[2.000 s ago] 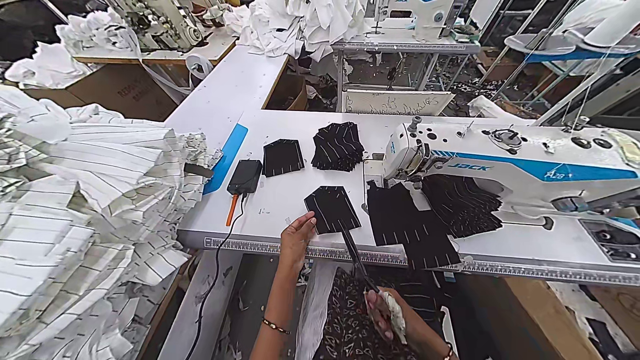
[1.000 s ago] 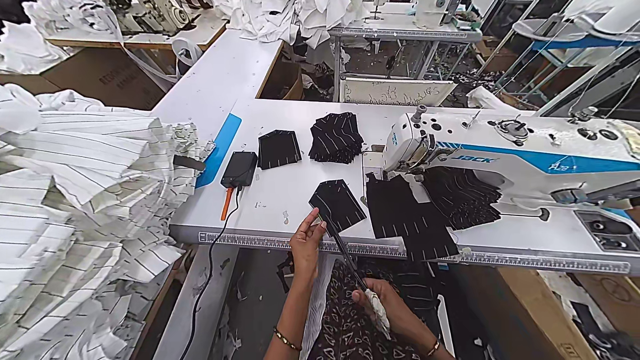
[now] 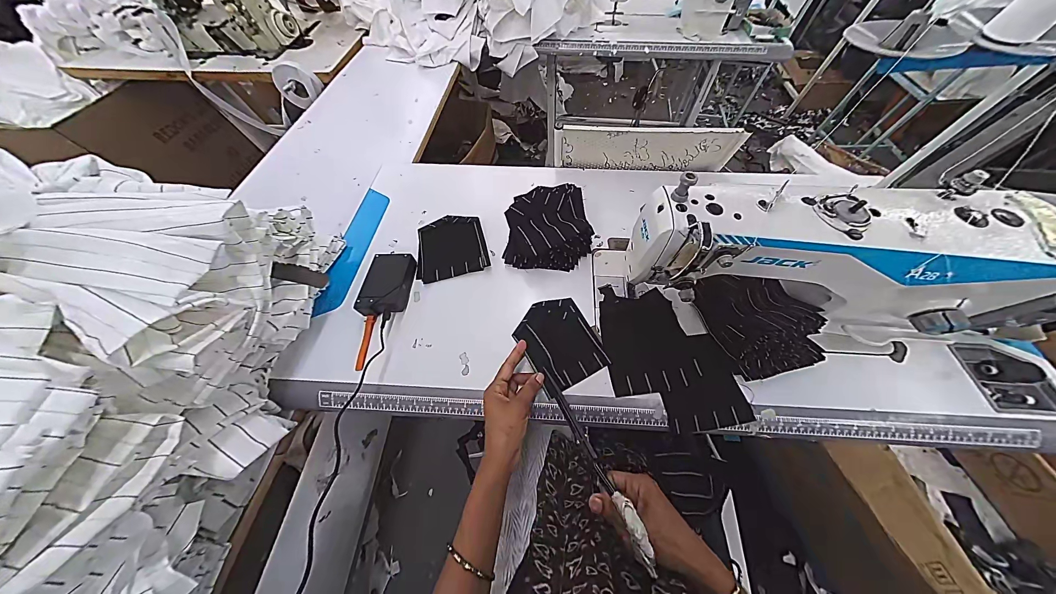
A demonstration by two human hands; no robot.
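My right hand [image 3: 635, 516] is closed on the cloth-wrapped handles of long scissors [image 3: 584, 437]. Their blades reach up to the left edge of a black striped pocket-shaped fabric piece [image 3: 565, 342] near the table's front edge. My left hand [image 3: 510, 404] has its fingertips at the lower left corner of that piece, beside the blades; whether they pinch it is not plain. Behind lie a single black piece [image 3: 453, 249] and a stack of black striped pieces [image 3: 548, 227]. More black fabric [image 3: 652, 346] lies to the right, by the sewing machine [image 3: 825, 256].
A black power adapter [image 3: 385, 283] with a cable and an orange-handled tool [image 3: 365, 342] lie left on the white table [image 3: 437, 363]. White striped fabric [image 3: 107, 330] is heaped at far left. A ruler tape [image 3: 495, 407] runs along the front edge. Cardboard boxes stand at lower right.
The scissors have moved from the front edge of the black piece to its left side. My left hand has shifted down from the piece's left corner.
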